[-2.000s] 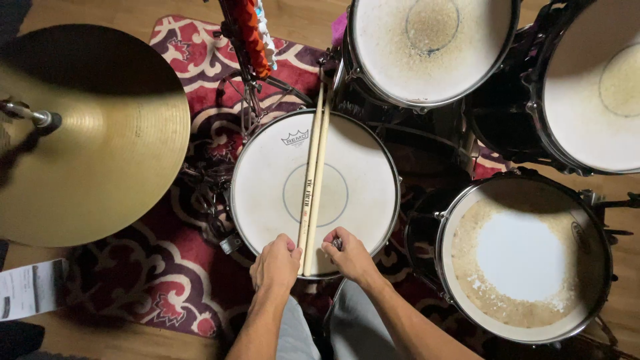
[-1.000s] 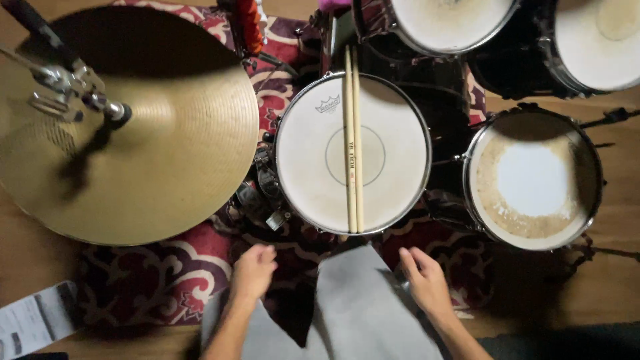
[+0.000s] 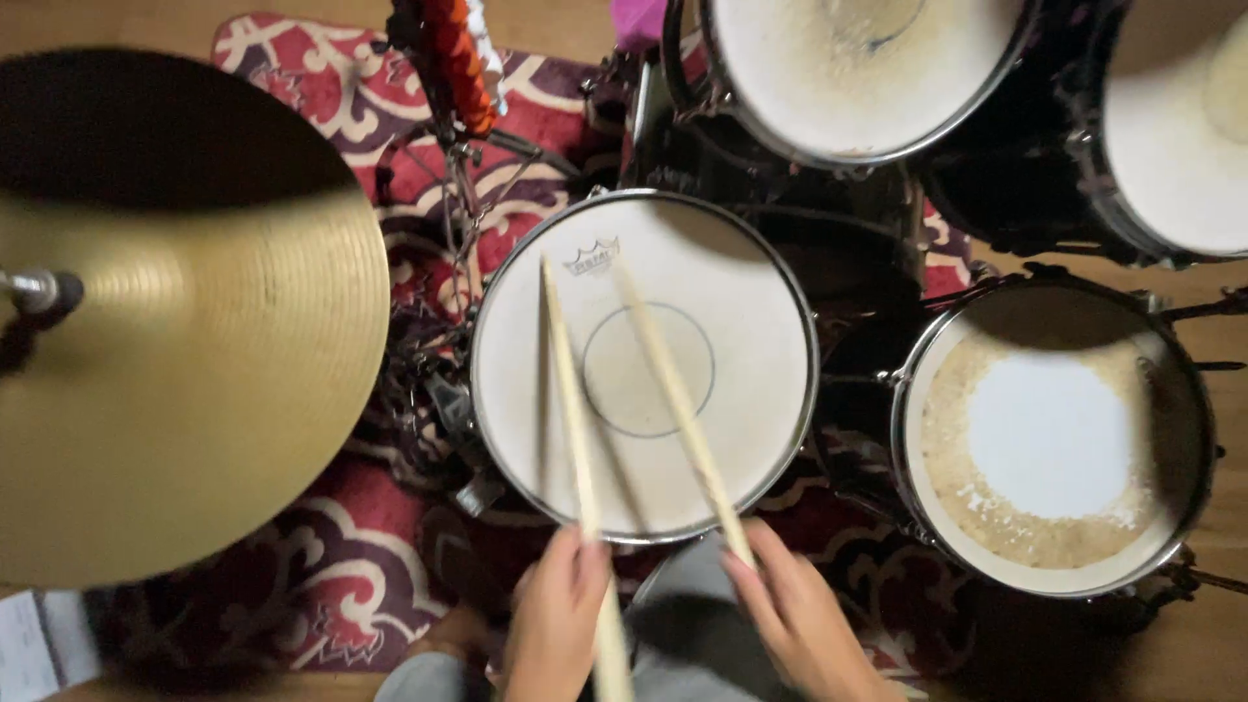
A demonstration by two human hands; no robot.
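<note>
My left hand grips one wooden drumstick, whose tip points up over the left part of the snare drum. The butt of that stick runs back below the hand. A second wooden drumstick is in my right hand, slanting up and left over the drum's ringed centre. Both hands are near the drum's lower rim, a little apart and slightly blurred. Whether the tips touch the drumhead I cannot tell.
A large brass-coloured cymbal fills the left side. Two toms stand at the upper right, and a floor tom with a worn head at the right. Metal stands rise from the patterned red rug. Papers lie at the lower left.
The two drumsticks lay together on the snare drum in both earlier frames; now each hand holds one. Both hands have come back to the drum's lower rim from over my lap.
</note>
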